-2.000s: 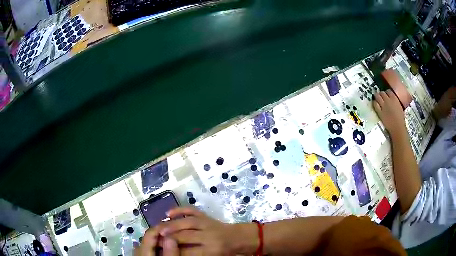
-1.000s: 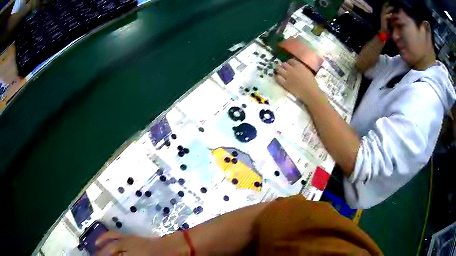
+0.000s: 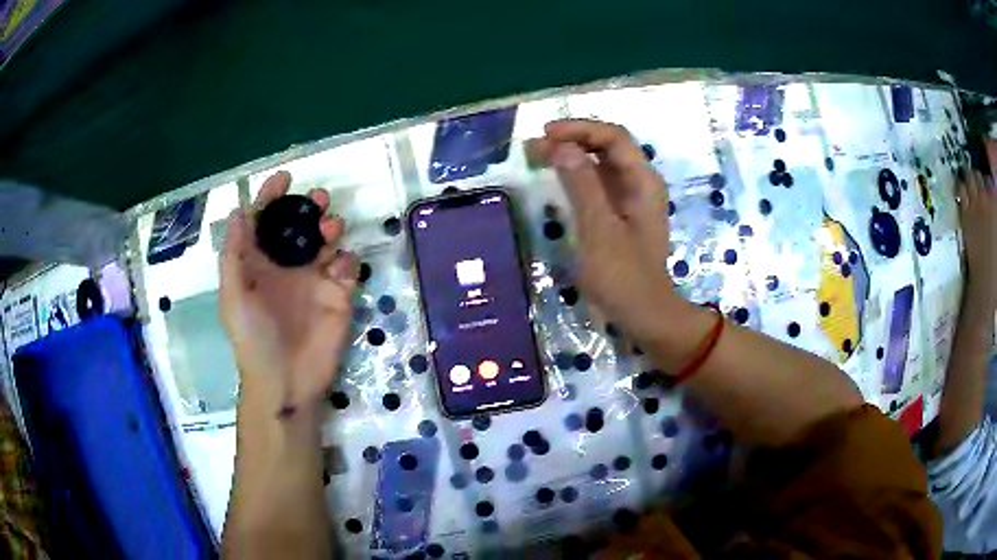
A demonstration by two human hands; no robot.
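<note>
My left hand [image 3: 286, 301] is palm up and holds a black round cover [image 3: 290, 230] in its fingers, above the table's left part. My right hand [image 3: 612, 208] is raised to the right of the phone, fingers bent; no object shows in it, and its fingertips are slightly blurred. The smartphone [image 3: 477, 301] lies face up on the table between my hands, its screen lit with icons near the bottom. Many small black round pads [image 3: 375, 336] are scattered around the phone on the plastic-covered table.
A blue tray [image 3: 104, 438] lies at the left edge. The green conveyor belt [image 3: 459, 55] runs behind the table [image 3: 678, 98]. Black rings [image 3: 888, 188] and a black disc [image 3: 884, 234] lie at the right. Another person's forearm [image 3: 973, 306] is at the right edge.
The view has swung back left and down. The phone now lies free with its screen lit. My right hand has moved off it; my left hand now shows with the black cover.
</note>
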